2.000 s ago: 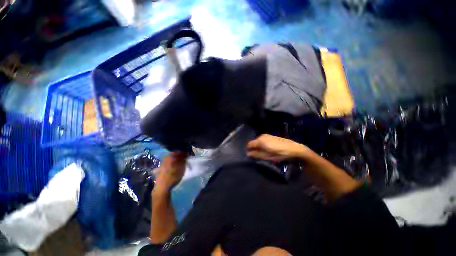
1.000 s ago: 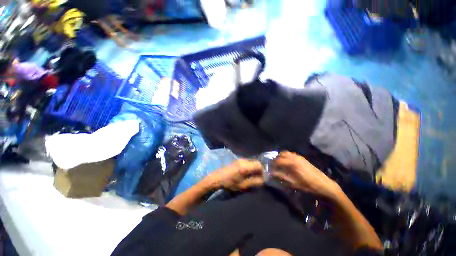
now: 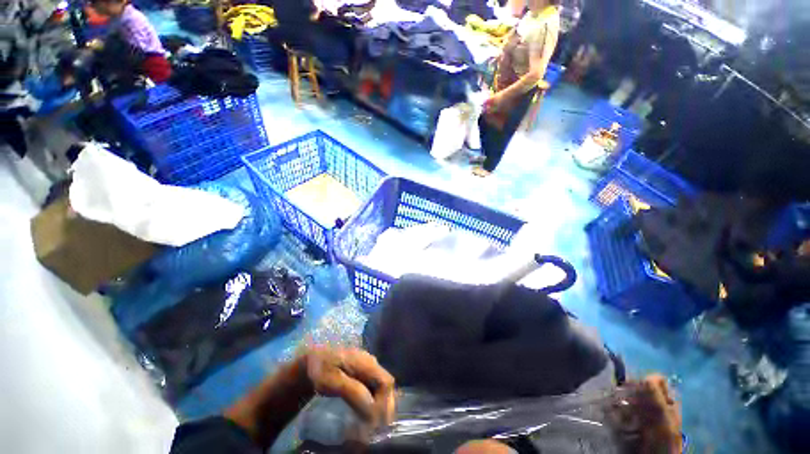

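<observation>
A dark garment (image 3: pixel 480 337) hangs on the bagging stand in front of me. The stand's dark curved end (image 3: pixel 559 273) sticks out above it. A clear poly bag (image 3: pixel 497 417) with bright glints stretches across the garment's near side, between my hands. My left hand (image 3: pixel 351 386) has its fingers curled on the bag's left edge. My right hand (image 3: pixel 647 415) is blurred and holds the bag's right side, near the picture's bottom edge.
Blue crates (image 3: pixel 306 191) stand ahead, the nearest (image 3: pixel 426 217) with white sheets. At left are a brown box (image 3: pixel 84 244), white sheet (image 3: pixel 146 199), blue sack (image 3: pixel 240 230) and shiny black bagged garment (image 3: pixel 222 324) by a white table (image 3: pixel 53 355). A person (image 3: pixel 520 75) stands behind; more crates are right.
My hands were close together and are now wide apart with the bag stretched between them. The camera view has swung up and shows more of the room.
</observation>
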